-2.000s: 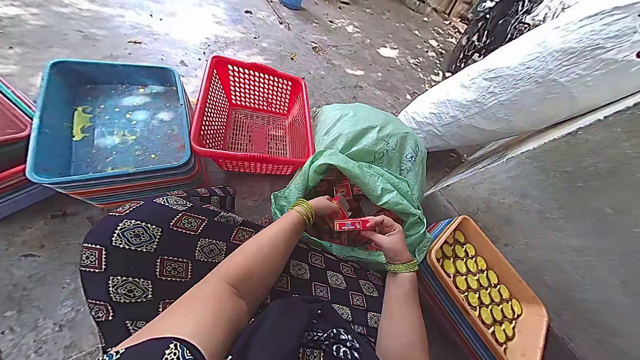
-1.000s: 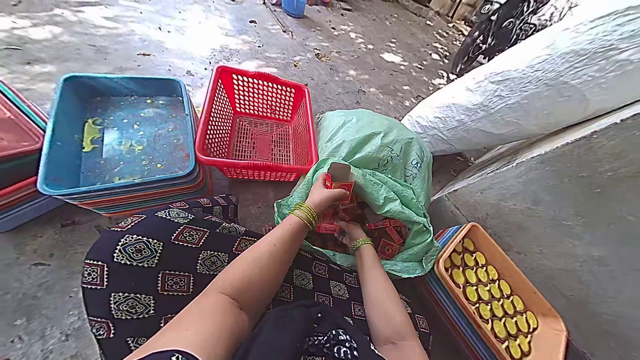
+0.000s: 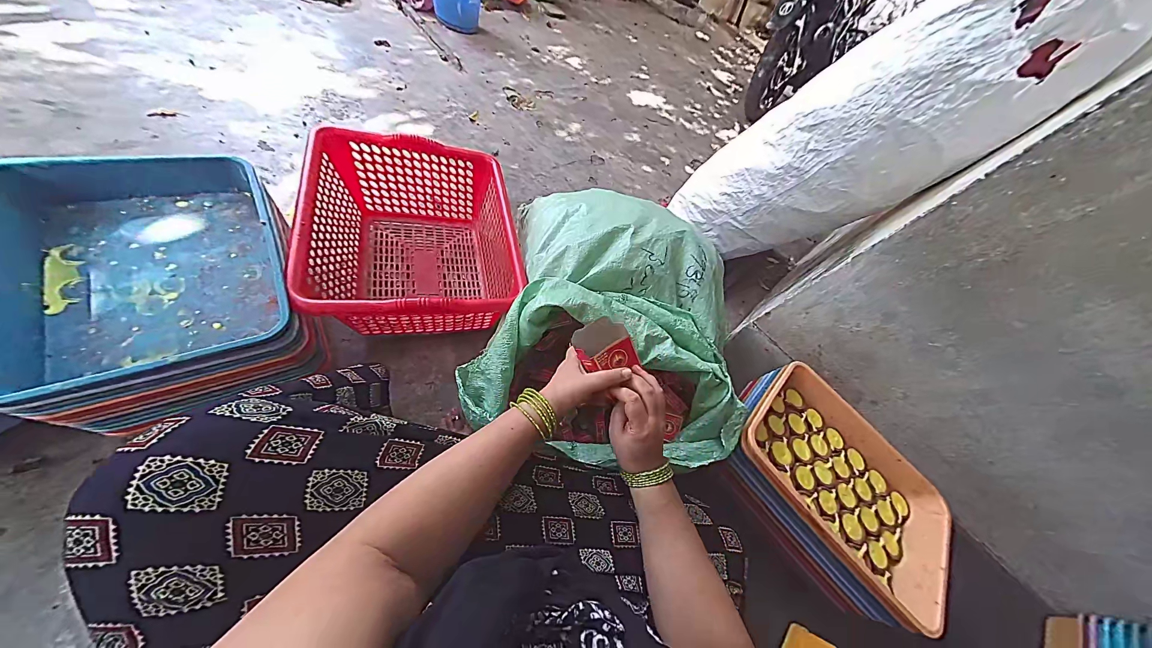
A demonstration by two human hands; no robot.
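Over the open mouth of a green woven plastic sack, both hands are close together. My left hand grips a small red cardboard box whose grey inner flap stands up. My right hand touches the lower right of the same box, its fingers bent; whether it also grips the box is hard to tell. More red printed boxes lie inside the sack below the hands, partly hidden by them. Yellow-green bangles circle both wrists.
A red perforated plastic basket stands behind left of the sack, beside stacked trays topped by a blue one. At right, an orange tray on another stack holds many yellow round pieces. A white sack leans near the grey wall.
My right hand has come up out of the boxes in the sack to meet the left one. The box in my left hand was held a little higher above the sack one second ago.
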